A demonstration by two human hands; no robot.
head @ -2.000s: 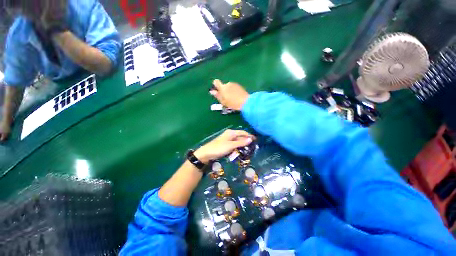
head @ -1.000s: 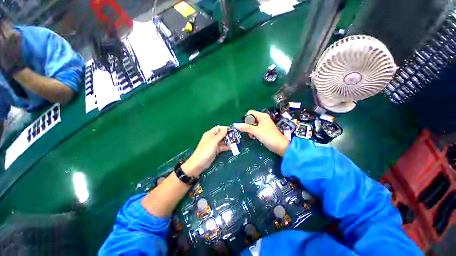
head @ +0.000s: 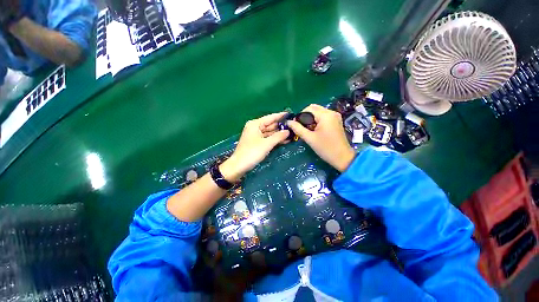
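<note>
My left hand (head: 263,137) holds a small dark housing (head: 286,125) between thumb and fingers, mostly hidden by the fingertips. My right hand (head: 324,131) holds a round dark cover (head: 306,120) right beside the housing; the two hands meet at the far edge of the tray. The clear blister tray (head: 272,197) lies below my hands in front of me. Internal modules (head: 333,227), pale discs with orange-gold bits, sit in several of its pockets.
A pile of housings (head: 379,131) with white tabs lies right of my hands, beside the cream fan (head: 461,69). One housing (head: 321,62) lies alone farther out. Red bins (head: 498,206) stand right, stacked trays (head: 44,248) left. A person in blue (head: 56,29) sits across.
My right hand came back from the far bench to my left hand. The round cover now shows its dark face. The white tab on the held housing no longer shows. The view has shifted.
</note>
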